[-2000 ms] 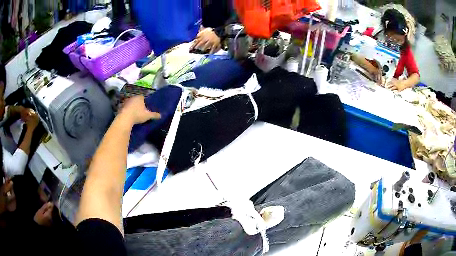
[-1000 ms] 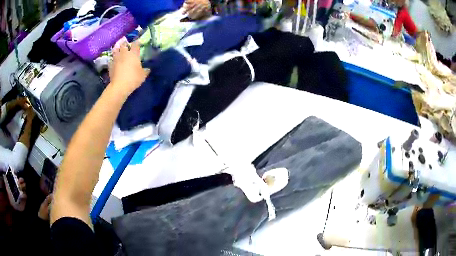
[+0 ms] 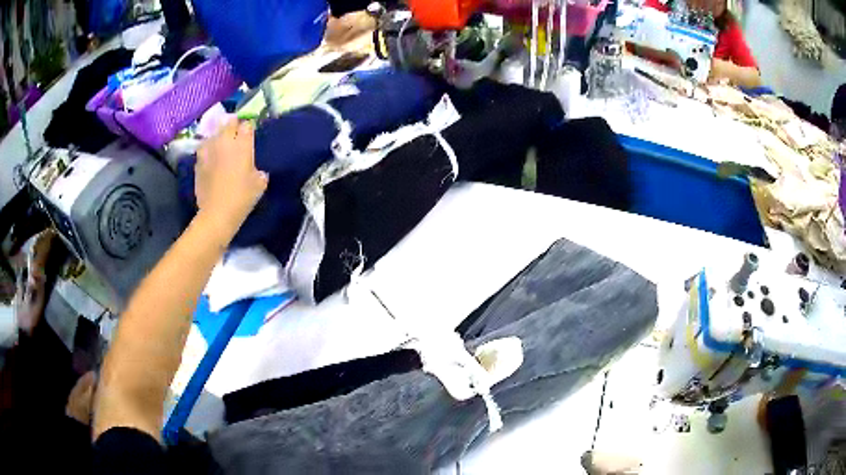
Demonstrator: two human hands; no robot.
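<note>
My left hand [image 3: 225, 169] reaches out at the left, at the near end of a navy cut-piece bundle [image 3: 289, 139]; whether it grips anything is hard to tell. Something small, pale with a green edge, shows by its fingers. A black bundle [image 3: 376, 209] with a white tie strip [image 3: 341, 135] near it lies beside the navy one. A grey bundle [image 3: 575, 320] lies closer to me on the white table [image 3: 417, 283], tied with a white strip [image 3: 455, 366]. My right hand is not in view.
A sewing machine [image 3: 121, 213] stands left, another machine head [image 3: 775, 315] at right. A purple basket [image 3: 176, 102] and blue bag [image 3: 264, 37] are behind. A blue bin [image 3: 691, 190] and cream pieces [image 3: 788, 158] lie right. A person in red [image 3: 735, 56] sits at the far right.
My left hand moved from the navy bundle towards the basket, then slightly back down. The navy bundle's near end shifted left between the first two frames. The view also shifted.
</note>
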